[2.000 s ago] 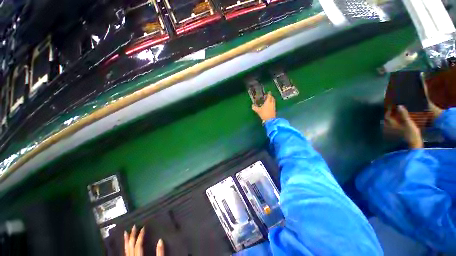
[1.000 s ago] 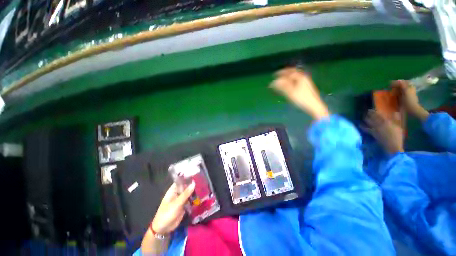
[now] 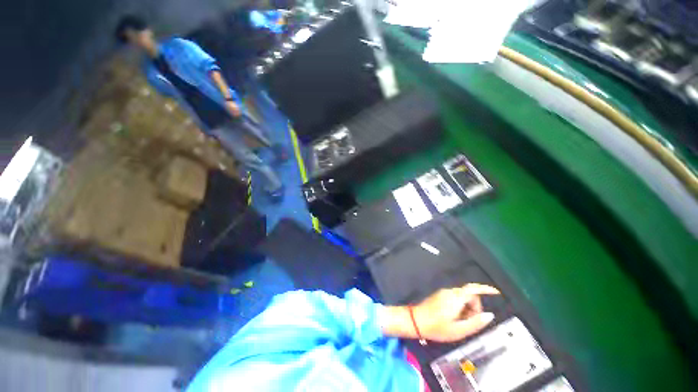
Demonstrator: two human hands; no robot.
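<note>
My left hand, bare with a red band at the wrist, is over the slotted black tray. Its fingers are apart and it holds nothing. Just below it an open phone unit, silver with a small orange patch, lies in the tray. Part of another unit is cut off by the bottom edge. A small white strip lies on the tray. My right hand is out of the picture.
A side tray beyond holds three units. Stacked black trays stand farther off, with units in the top. The green bench runs along the right beside a tan-edged shelf. A person in blue stands near cartons.
The view has swung left, showing the floor and cartons. My left hand has let go of the phone unit it held and is open. My right hand has left the picture.
</note>
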